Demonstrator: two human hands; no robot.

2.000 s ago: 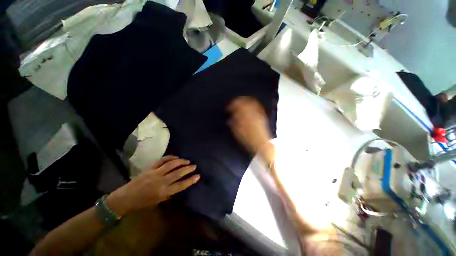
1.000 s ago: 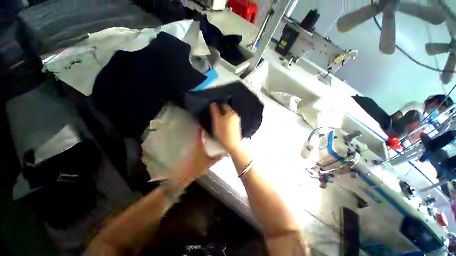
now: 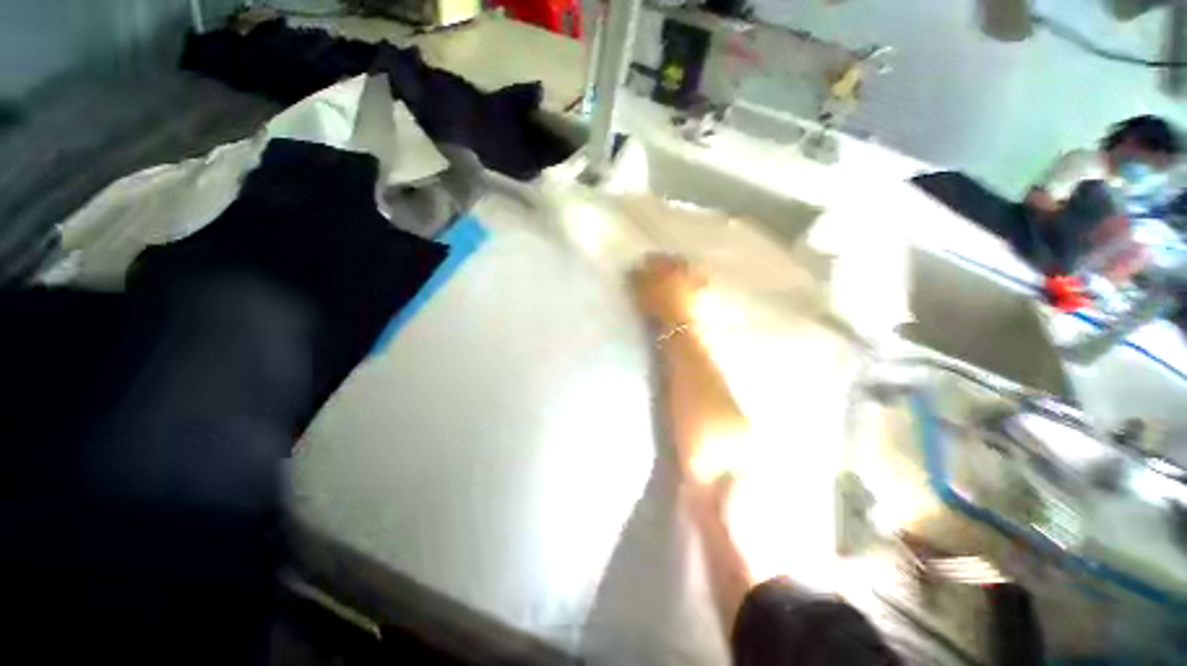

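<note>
My right hand (image 3: 667,289) is blurred, reaching over the pale far part of the white table (image 3: 482,429); whether it holds anything cannot be told. My left hand is not visible. A large, blurred dark mass, apparently cloth (image 3: 143,468), fills the lower left close to the camera. A navy-black garment panel (image 3: 319,208) with curved cuts lies behind it, on pale crinkled pieces (image 3: 345,115). A flat blue piece (image 3: 436,280) lies along the panel's right edge. The sewing machine (image 3: 1028,481) is at the right, blurred and glaring.
A metal post (image 3: 609,85) stands behind the table. Dark cloth (image 3: 456,111) is heaped at the back left. Another machine (image 3: 768,65) is at the back. A masked person (image 3: 1093,195) sits at the far right near a red object (image 3: 1065,292). A dark shape (image 3: 807,631) covers my forearm low down.
The dark piece and pale piece under my hands have left the table's middle. A dark mass now covers the lower left. My right hand reaches farther away; my left hand has gone from sight.
</note>
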